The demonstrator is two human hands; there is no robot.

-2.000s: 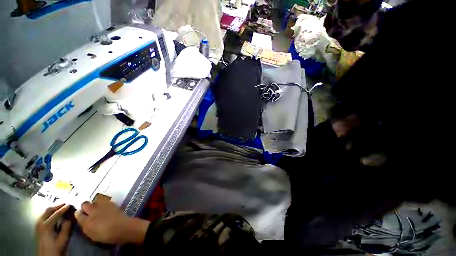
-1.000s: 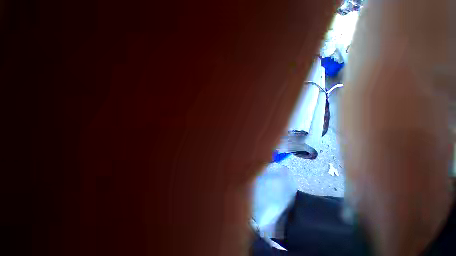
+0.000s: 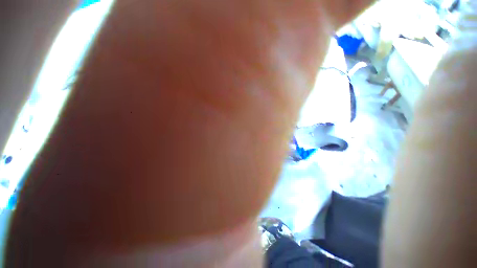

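A very close, blurred hand (image 3: pixel 172 125) covers the left and middle of the view. A second blurred skin-toned shape, a hand or forearm (image 3: pixel 439 157), fills the right edge. I cannot tell surely which is my left hand and which my right hand. Fingertips are out of view, and nothing is seen held. Another blurred skin-toned patch is at the top left corner. A bright white strip (image 3: pixel 57 84) with small dark spots, perhaps the machine or its table, shows at the left. The needle area and the cloth there are hidden.
Between the hands, an overexposed pale cloth stack (image 3: pixel 327 102) shows with a rolled end and a dark cord. Blue material (image 3: pixel 304 152) lies below it. Pale floor, a white table (image 3: pixel 410 65) and dark cloth (image 3: pixel 355 225) are beyond. A patterned piece (image 3: pixel 274 230) is at the bottom.
Both hands were at the needle area two seconds ago. Skin now blocks most of the view. Since one second ago, the large shape has shifted, uncovering the white strip; the right one sits further right.
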